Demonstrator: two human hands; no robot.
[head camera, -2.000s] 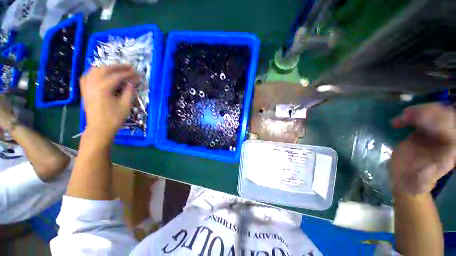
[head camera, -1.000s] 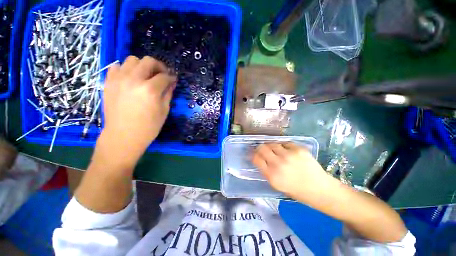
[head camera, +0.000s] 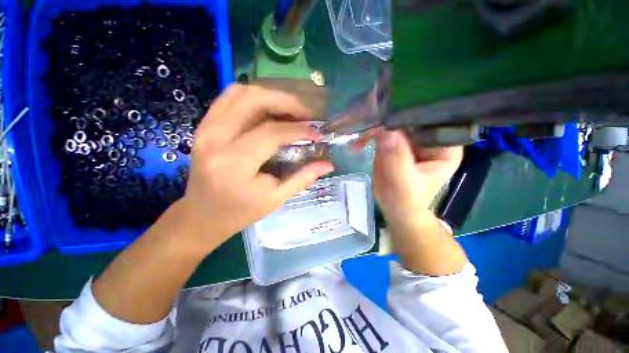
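Note:
My left hand (head camera: 238, 155) reaches over the worn base plate (head camera: 300, 93), its fingertips near the fixture under the machine tip. Thumb and forefinger are apart there; any small part between them is too blurred to make out. My right hand (head camera: 410, 179) is just right of the fixture, partly behind the machine's edge, with its fingertips close to a thin bright streak that may be a pin. What it holds is unclear. The clear plastic tray (head camera: 258, 262) lies below both hands with several thin pins in it. The fixture is mostly hidden.
The blue bin of rings (head camera: 224, 41) is at left, with the edge of the pin bin beyond it. The green machine body (head camera: 483, 62) overhangs at upper right, beside its round green post (head camera: 283, 38). Clear containers (head camera: 362, 27) lie behind; a black object (head camera: 465, 189) lies right.
My left hand has moved right from the ring bin to the fixture. My right hand has left the clear tray and moved up beside the fixture. The view has shifted right.

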